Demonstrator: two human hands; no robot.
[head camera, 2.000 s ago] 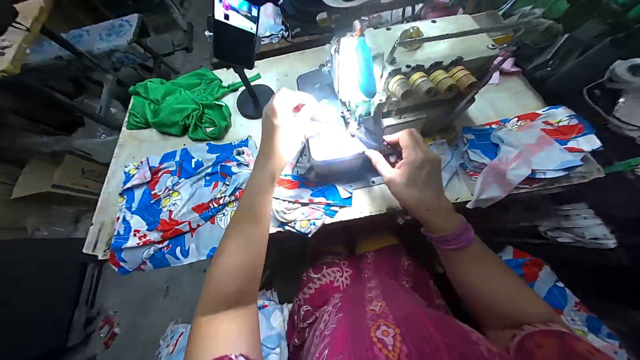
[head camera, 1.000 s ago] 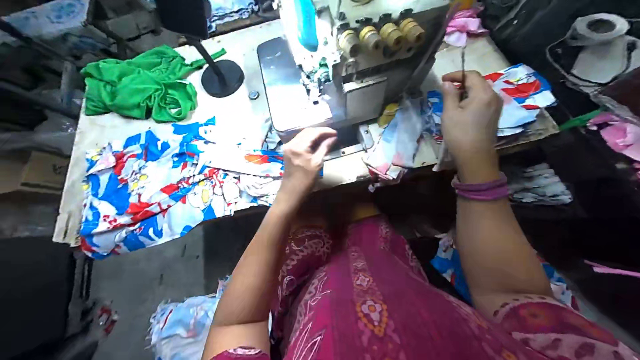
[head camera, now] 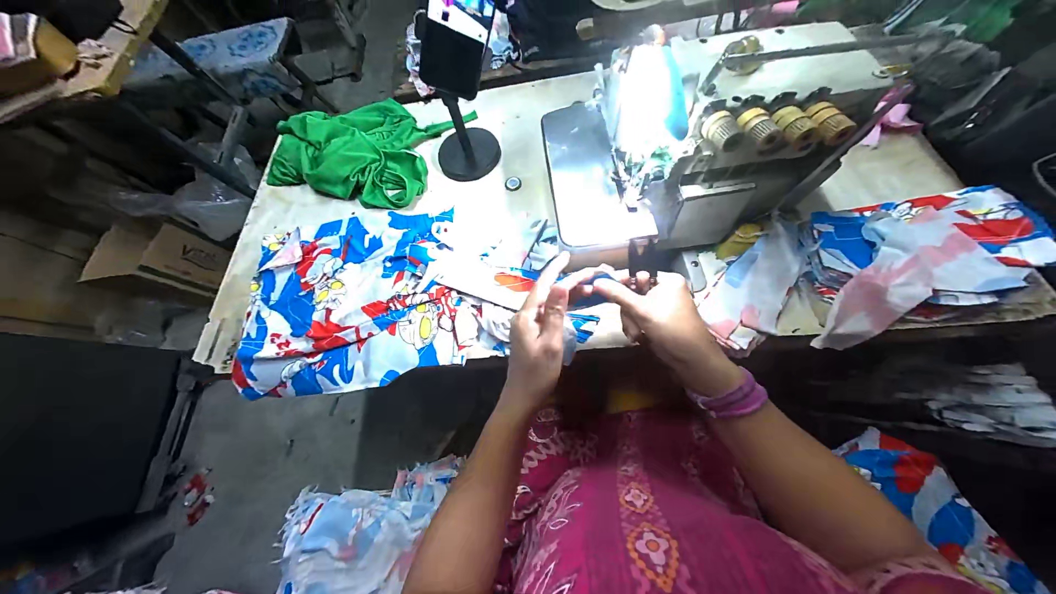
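Observation:
My left hand (head camera: 540, 334) and my right hand (head camera: 660, 318) meet at the table's front edge, before the sewing machine (head camera: 709, 198). Between their fingers is a small piece of blue and white fabric (head camera: 601, 290), partly hidden by the fingers. A small dark tool, perhaps thread snips (head camera: 641, 260), stands up at my right fingers; its exact kind is unclear. Printed blue, red and white fabric (head camera: 355, 305) lies left of my left hand, with narrow fabric pieces reaching toward it. The needle area is lit brightly and washed out.
Green cloth (head camera: 355, 157) and a phone on a round-based stand (head camera: 469, 155) are at the back left. Several thread tension knobs (head camera: 759, 124) line the machine. A stack of printed fabric pieces (head camera: 932, 247) lies at the right. More cloth (head camera: 355, 536) sits low at the left.
My right hand has come from the fabric stack at the right to meet my left hand before the machine. A small piece of fabric is now between them. The view has shifted.

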